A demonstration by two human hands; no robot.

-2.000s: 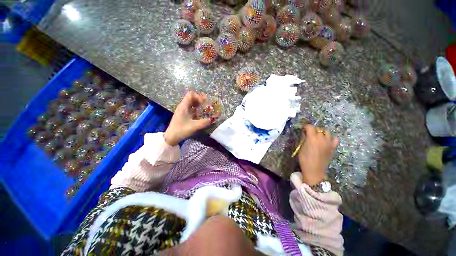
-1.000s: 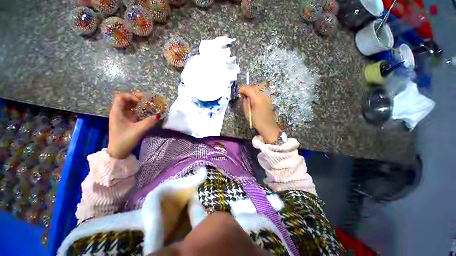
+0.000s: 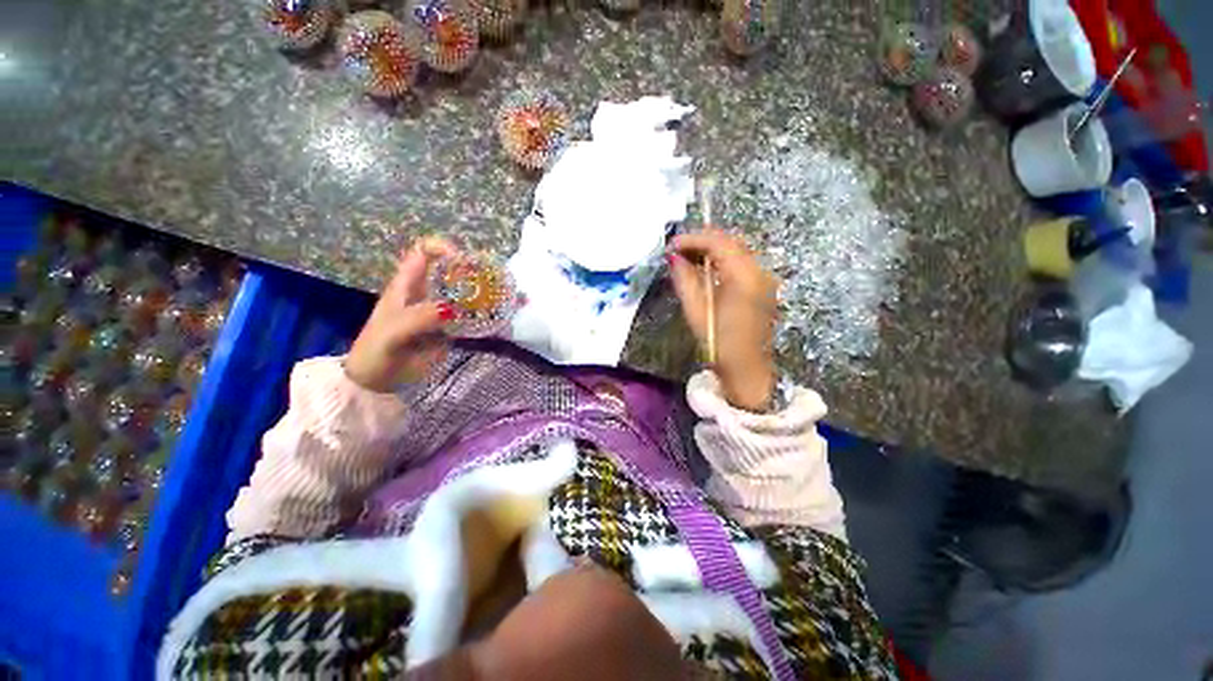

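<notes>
My left hand (image 3: 406, 313) holds a clear ball with orange-red glitter (image 3: 472, 290) between thumb and fingers, over the counter's front edge. My right hand (image 3: 729, 293) holds a thin pale wooden brush (image 3: 710, 299), roughly upright in the picture. Its fingertips are close to the right side of the round white dish (image 3: 599, 200). The dish sits on a crumpled white sheet (image 3: 575, 326) with blue stains. A loose pile of tiny clear pieces (image 3: 831, 246) lies right of my right hand. Another decorative ball (image 3: 535, 129) rests just behind and left of the dish.
More balls (image 3: 379, 56) stand at the back left, and a few (image 3: 943, 95) at the back right. A blue crate (image 3: 213, 399) full of balls is at the left. Far right are a white cup with a stick (image 3: 1062, 153), a yellow item (image 3: 1048, 249), a dark shiny round container (image 3: 1047, 338) and white tissue (image 3: 1131, 349).
The view has swung right, then slightly back. My left hand still holds the ball, now nearer the white sheet. The brush in my right hand has turned from slanted to nearly upright.
</notes>
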